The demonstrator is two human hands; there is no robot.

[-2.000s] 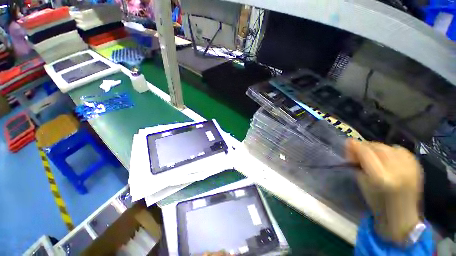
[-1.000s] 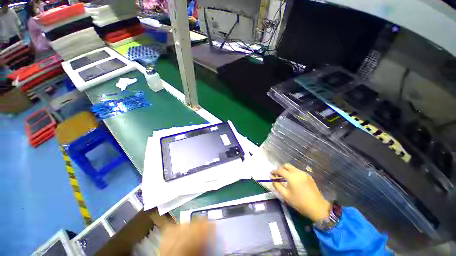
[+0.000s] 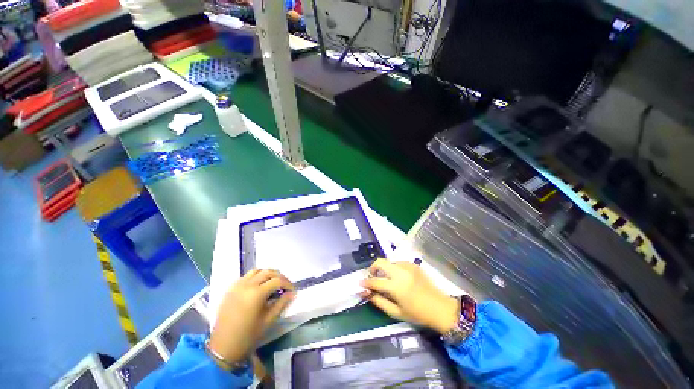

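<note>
A tablet back cover (image 3: 304,247), dark with a grey centre and small white patches, lies on loosely stacked white sheets (image 3: 228,235). My left hand (image 3: 251,310) is at its near left edge, fingers curled; whether it grips the cover or a sheet cannot be told. My right hand (image 3: 407,292) is at the near right corner by the camera area, fingers bent. The end of a thin dark tool (image 3: 418,262) shows behind the right fingers. A second cover (image 3: 373,361) lies nearest me, cut off by the bottom edge.
Stacked clear blister trays (image 3: 525,266) stand at right, dark parts on top. A post (image 3: 280,91) rises behind the bench. Blue film (image 3: 176,159), a white bottle (image 3: 230,118), a crumpled wipe (image 3: 185,122) and a white foam tray (image 3: 144,95) lie farther left. A stool (image 3: 114,194) stands beside the bench.
My left hand has moved from the nearer cover up to the farther cover's near edge. My right hand has moved slightly left to its near right corner.
</note>
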